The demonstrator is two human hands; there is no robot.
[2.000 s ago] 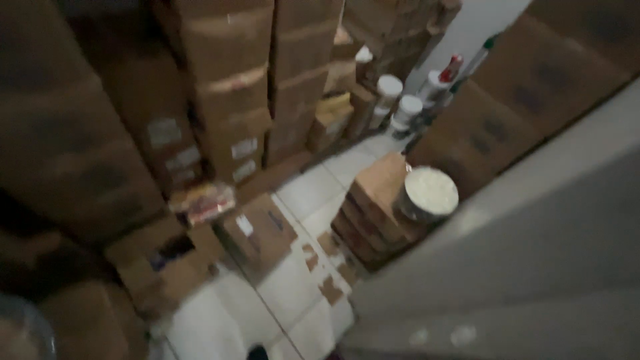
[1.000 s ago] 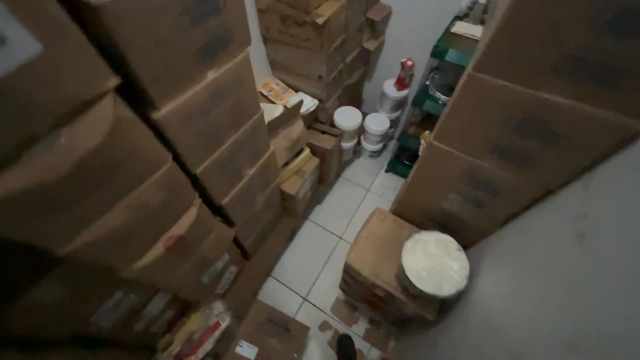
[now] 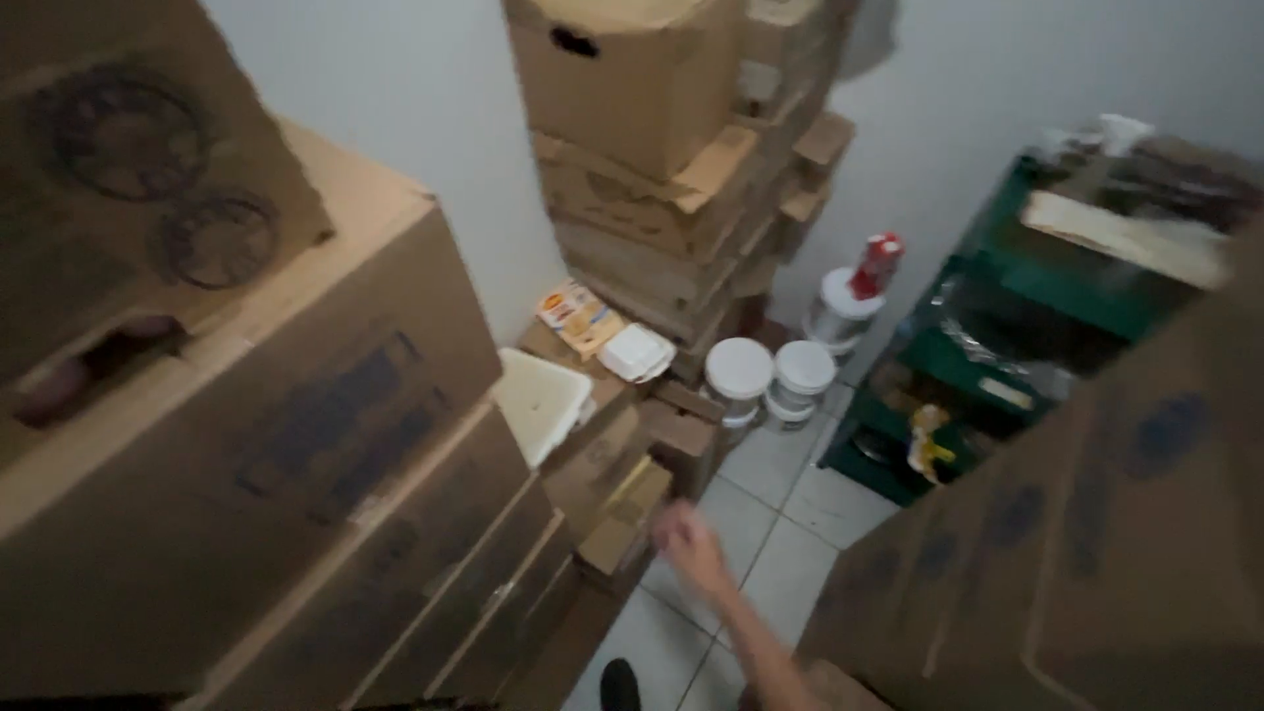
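My right hand (image 3: 691, 548) reaches in from the bottom, blurred, over the tiled floor. It is nearest to a small open cardboard box (image 3: 624, 523) by the left stacks; whether it touches the box is unclear, and no held thing can be made out. My left hand is out of view. Beyond the hand stand white lidded plastic buckets (image 3: 739, 368), one with a red package (image 3: 878, 265) on its lid. A white plastic lid or tray (image 3: 538, 403), a white foam container (image 3: 637, 353) and a printed orange-and-white packet (image 3: 579, 316) lie on boxes at centre.
Large stacked cardboard boxes (image 3: 365, 395) line the left side, and more boxes (image 3: 1116, 553) rise at the right. A green shelf unit (image 3: 1062, 286) holds bagged items. Cardboard boxes (image 3: 632, 99) are piled at the back wall. White floor tiles (image 3: 760, 523) and a dark shoe tip (image 3: 619, 684) show below.
My right hand and forearm have come into view. The view has moved further into the room; the box with the round, white-topped container, seen one second ago, is out of view.
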